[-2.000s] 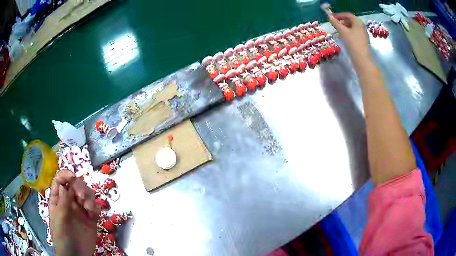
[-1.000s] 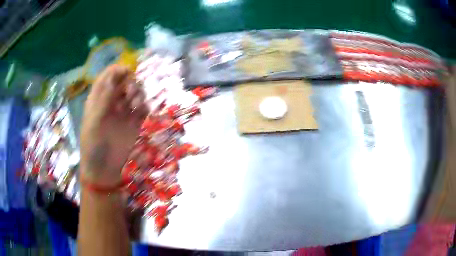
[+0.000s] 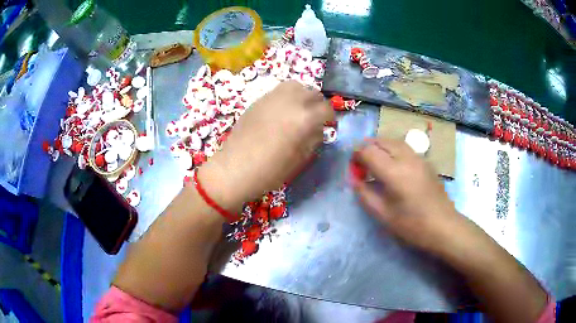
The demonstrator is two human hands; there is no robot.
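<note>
My left hand point(image 3: 271, 142) is bent over the edge of the heap of white discs point(image 3: 211, 94), its fingers curled and turned away. A white disc point(image 3: 330, 134) shows beside its fingertips; I cannot tell if it is held. My right hand point(image 3: 404, 192) is blurred, with a red-headed figurine point(image 3: 358, 170) pinched at its fingertips. The hands are apart. Loose red-and-white figurines point(image 3: 259, 221) lie below my left wrist. A round white patch point(image 3: 417, 140) sits on the cardboard pad point(image 3: 445, 129), partly behind my right hand.
A dark work board point(image 3: 467, 107) lies behind the pad, with rows of figurines point(image 3: 530, 126) at far right. A yellow tape roll point(image 3: 230, 58) and white bottle point(image 3: 311, 35) stand behind the heap. At left are a hoop of discs point(image 3: 92, 151), a phone point(image 3: 104, 214) and a blue bin point(image 3: 41, 120).
The view has swung left. My right hand, at the far end of the rows two seconds ago, is back near the pad with a figurine. My left hand has moved over the disc heap.
</note>
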